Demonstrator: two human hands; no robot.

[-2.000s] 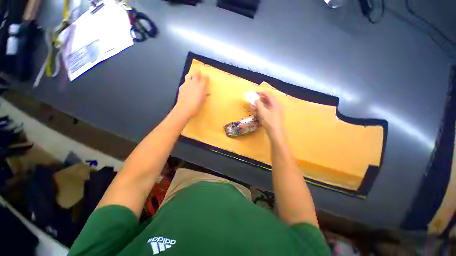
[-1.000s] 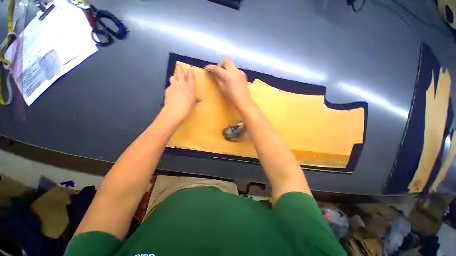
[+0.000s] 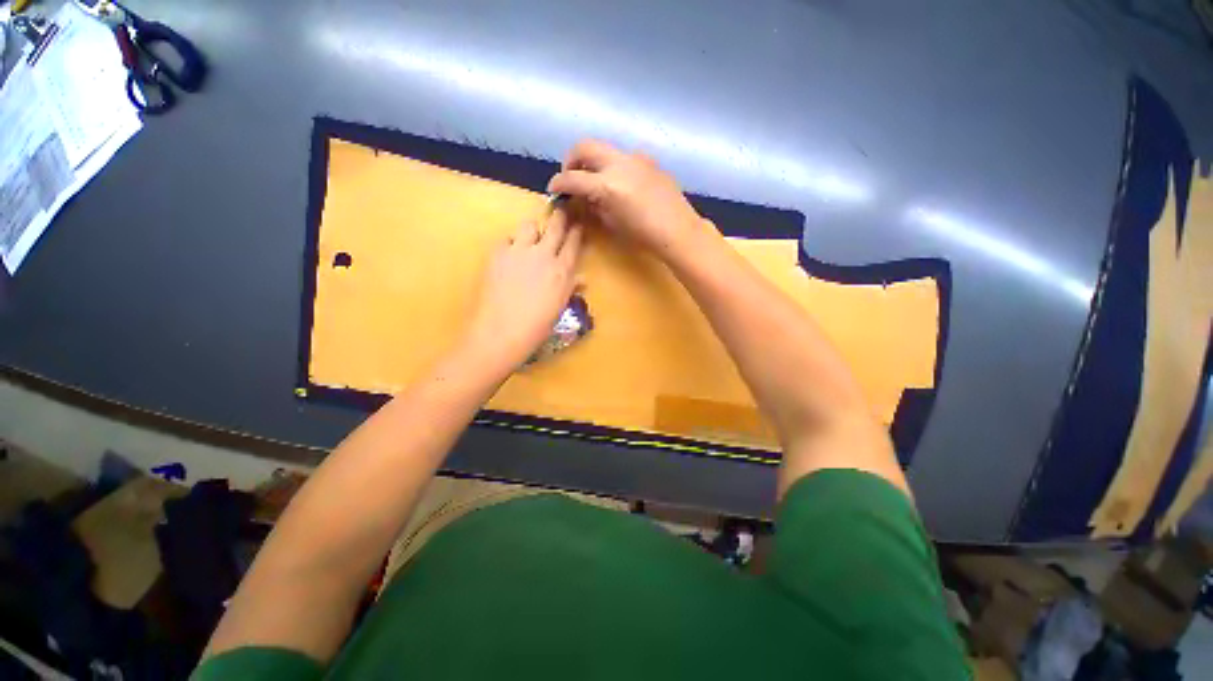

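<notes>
The tan-yellow pattern piece (image 3: 426, 293) lies flat on a slightly larger dark fabric panel (image 3: 317, 213), which shows as a border around it. My left hand (image 3: 530, 293) presses on the pattern near its middle, fingers towards the far edge. My right hand (image 3: 623, 197) is at the pattern's far edge, touching or close to my left fingertips. Its fingers pinch something small and pale, probably tailor's chalk (image 3: 556, 200). The shiny wrapped pattern weight (image 3: 572, 326) sits on the pattern beside my left hand, partly hidden by it.
The grey-blue table (image 3: 186, 293) carries dark-handled shears (image 3: 162, 64) and printed paper (image 3: 67, 120) at the far left. At the right, narrow tan pattern pieces (image 3: 1160, 359) lie on other navy cloth (image 3: 1111, 319). Cloth scraps (image 3: 113, 532) lie below the table's near edge.
My left hand has moved right along the pattern from its left end, uncovering the small hole. My right hand stays at the far edge, further along it. The view has shifted right.
</notes>
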